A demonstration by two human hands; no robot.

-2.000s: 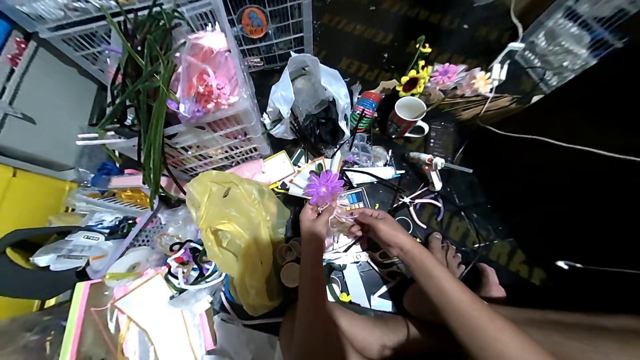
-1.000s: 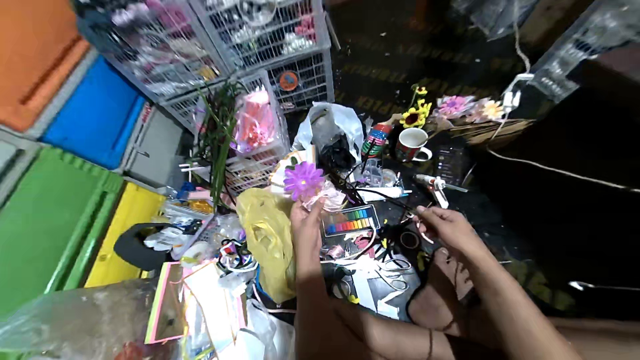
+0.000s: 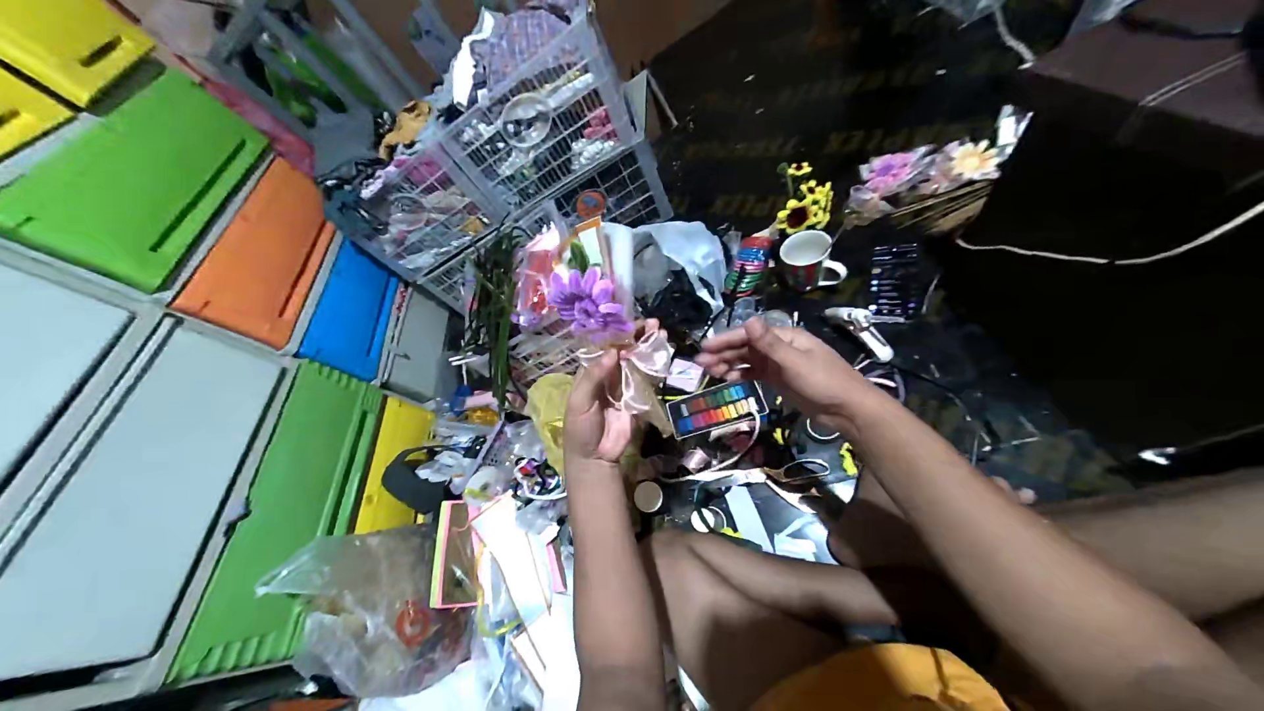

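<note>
My left hand (image 3: pixel 600 405) holds a small wrapped bouquet upright. Its purple fuzzy flower (image 3: pixel 590 304) shows at the top, and a pale pink ribbon bow (image 3: pixel 640 367) is tied around the wrapping below. To the right, my right hand (image 3: pixel 775 365) is raised with fingers apart, holding nothing and not touching the bouquet. Beneath it lies a tray of colored sticks (image 3: pixel 713 409). A white glue gun (image 3: pixel 861 332) rests on the dark floor beyond my right hand. Scissors (image 3: pixel 802 472) lie among scraps below.
A mug (image 3: pixel 808 259) stands beside yellow artificial flowers (image 3: pixel 806 205); more wrapped flowers (image 3: pixel 894 173) lie behind. Mesh baskets (image 3: pixel 538 118) rise at the back. Colored drawers (image 3: pixel 272 252) line the left. A yellow plastic bag (image 3: pixel 548 410) and a clear bag (image 3: pixel 370 602) are near my left arm.
My right hand was at the bouquet two seconds ago, moved away to the right, and is now nearer it again with open fingers. My left hand keeps hold of the bouquet. The view has swung left.
</note>
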